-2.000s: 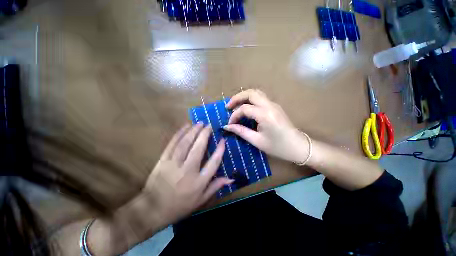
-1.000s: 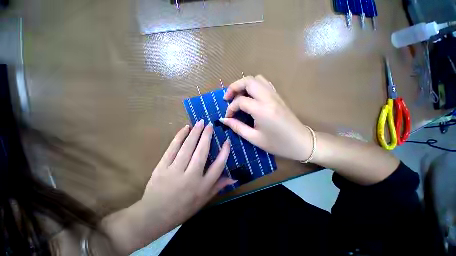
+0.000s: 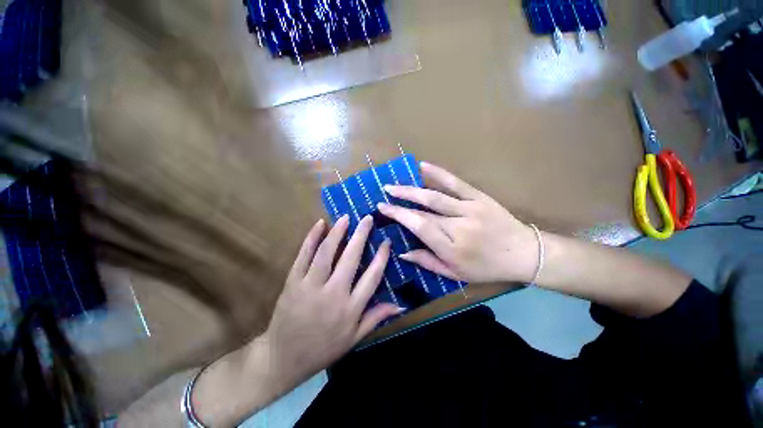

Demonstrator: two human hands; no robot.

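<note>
A blue solar cell string [image 3: 358, 191] lies tilted near the table's front edge, with thin silver ribbon ends past its far edge. A dark square piece [image 3: 384, 216] sits on it near the middle, partly by my right fingertips; another dark patch [image 3: 412, 293] shows near its near edge. My left hand [image 3: 328, 288] lies over the string's left side, fingers spread, fingertips on it. My right hand [image 3: 458, 230] lies over its right side, fingers apart, fingertips touching the cells. Both hands cover parts of the string.
A pile of cell strings [image 3: 322, 25] is at the top. Smaller cell pieces [image 3: 565, 15], a white bottle [image 3: 676, 43] and yellow-and-red-handled scissors [image 3: 661, 180] are at the right. Dark-blue piles [image 3: 52, 242] are at the left. Dark blurred strands [image 3: 180, 167] hang across the left view.
My right hand has opened from a pinch at the dark piece and now lies flatter, with its fingers spread. My left hand stays on the string. The view has shifted.
</note>
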